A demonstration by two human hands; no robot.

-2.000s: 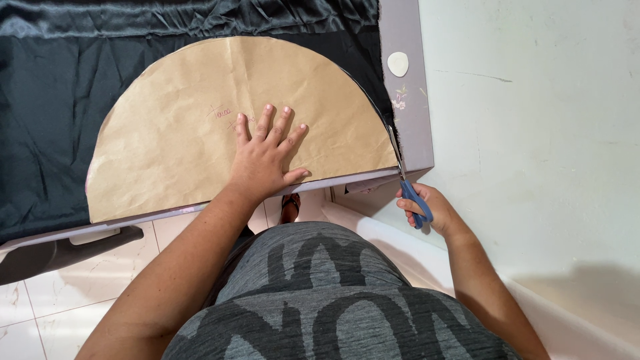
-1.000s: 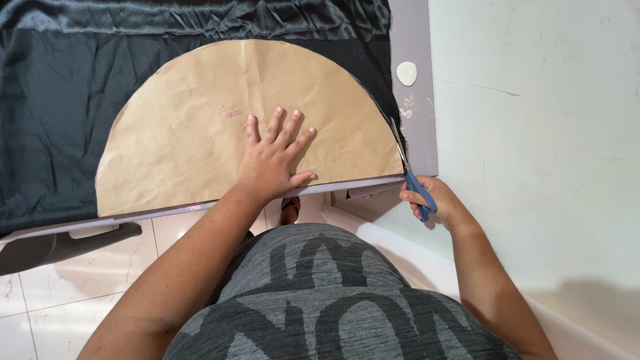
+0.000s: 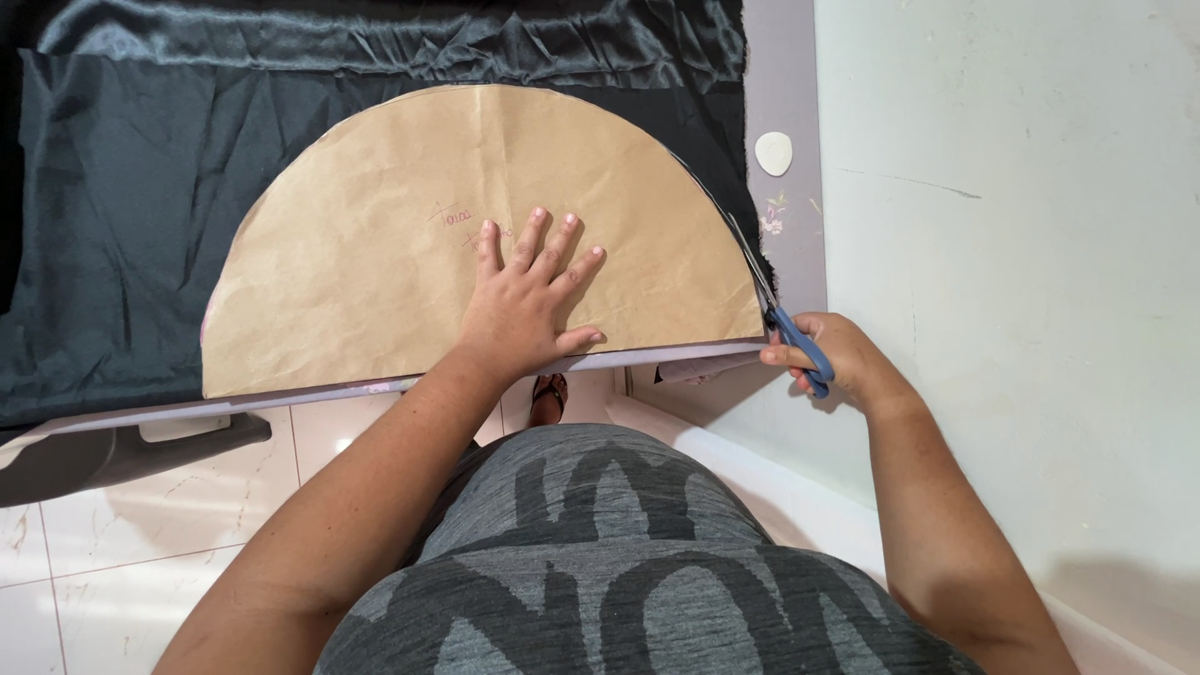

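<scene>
A brown paper pattern piece (image 3: 375, 234), shaped like a half circle and bearing handwriting, lies on black satin fabric (image 3: 131, 187). My left hand (image 3: 530, 300) rests flat on the paper with its fingers spread, holding nothing. At the right end of the paper, my right hand (image 3: 825, 356) grips blue-handled scissors (image 3: 808, 354). Their blades lie along the curved edge of the paper, at the narrow strip of black fabric beside it; how far apart the blades are is hard to tell.
A white tailor's chalk (image 3: 774, 154) lies on the mauve, flower-printed table cover (image 3: 787, 84) right of the fabric. A pale wall (image 3: 1012, 234) stands close on the right. A dark curved object (image 3: 141, 459) juts out below the table's left front edge.
The view has shifted slightly. My left hand stays flat on the paper, and my right hand still holds the scissors at the paper's right end.
</scene>
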